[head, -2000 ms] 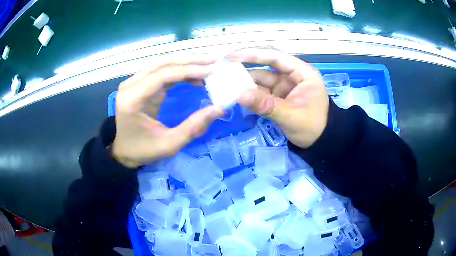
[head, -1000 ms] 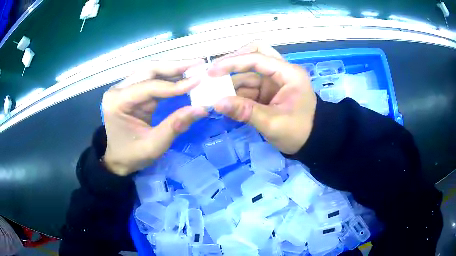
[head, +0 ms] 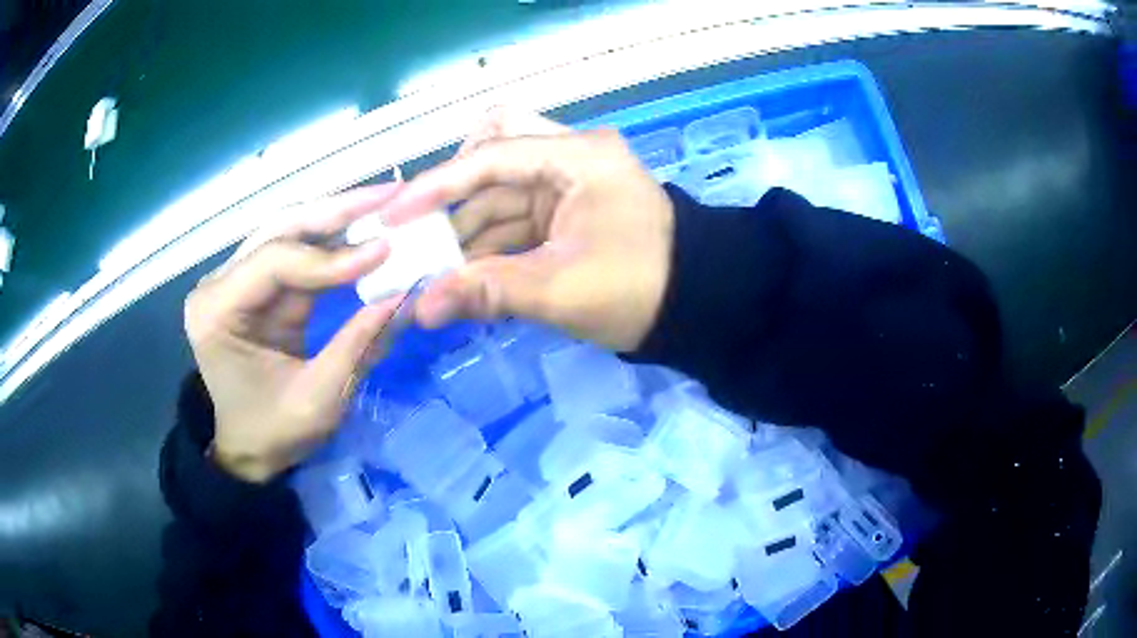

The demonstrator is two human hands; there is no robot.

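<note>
A small white unit (head: 418, 254) is held between both hands above the far left part of the blue bin. My left hand (head: 281, 330) grips its left side with thumb and fingers. My right hand (head: 549, 237) grips its right side. A thin lead shows at the unit's top, and a thin dark line runs down from its lower edge by my left thumb. The fingers hide parts of the unit. Below the hands, many frosted clear cases (head: 611, 492) lie in a heap, several with a small black rectangle.
The blue bin (head: 900, 150) surrounds the cases, with more clear pieces in its far right corner. Beyond it runs the silvery belt edge rail (head: 561, 72). A white unit with a lead (head: 101, 123) lies on the green conveyor belt (head: 237, 75) at the far left.
Both hands have moved left in the view with the white unit, which is now tilted. The view has turned, so the bin and rail slant. The units on the belt have shifted or left view.
</note>
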